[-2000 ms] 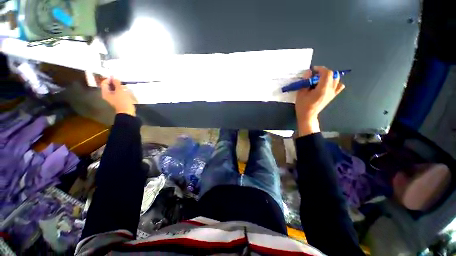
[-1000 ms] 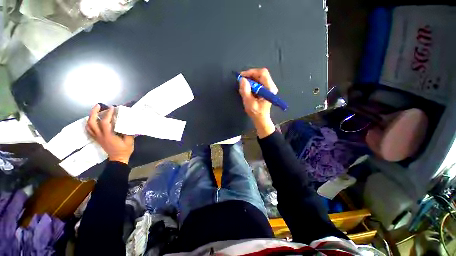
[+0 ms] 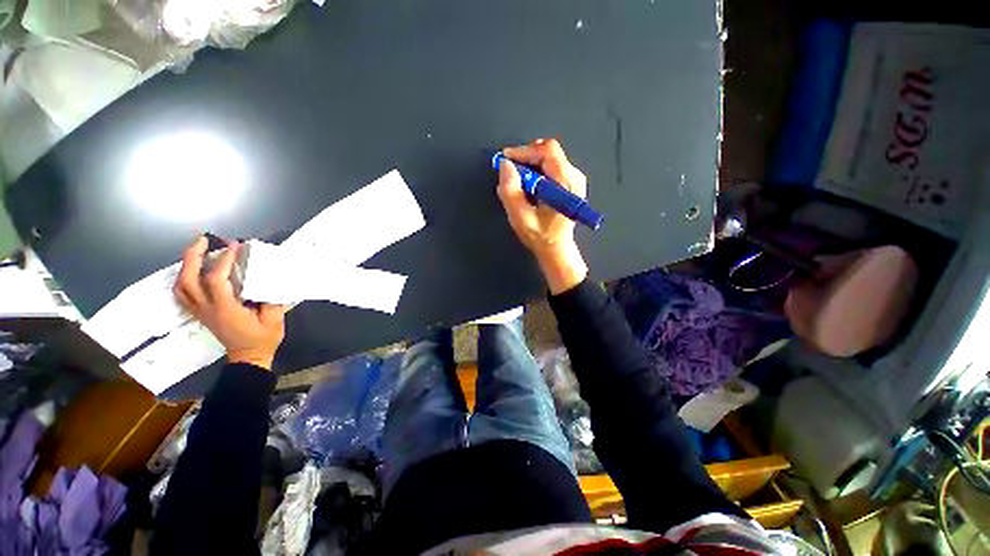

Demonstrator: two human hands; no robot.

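Two long white strips [image 3: 358, 223] lie crossed over each other on the dark grey tabletop [image 3: 358, 98], at the left. My left hand [image 3: 231, 304] is bare and grips the strips near where they cross; something small and dark shows at its fingertips, too unclear to name. My right hand [image 3: 546, 206] holds a thick blue marker pen [image 3: 559, 198] over the tabletop, to the right of the strips and apart from them. The pen's narrow end points up and left. Whether it touches the tabletop I cannot tell.
Crumpled clear plastic [image 3: 206, 16] and pale pieces [image 3: 65, 81] lie at the far left edge. Purple fabric is heaped below left [image 3: 71, 510] and below right [image 3: 684, 331]. A pinkish round seat [image 3: 852, 301] and a white box with red print [image 3: 896, 130] stand at the right.
Since the first frame, the strip changed from spread flat between both hands to crossed strips under my left hand. In the last second, my right hand with the pen shifted slightly left.
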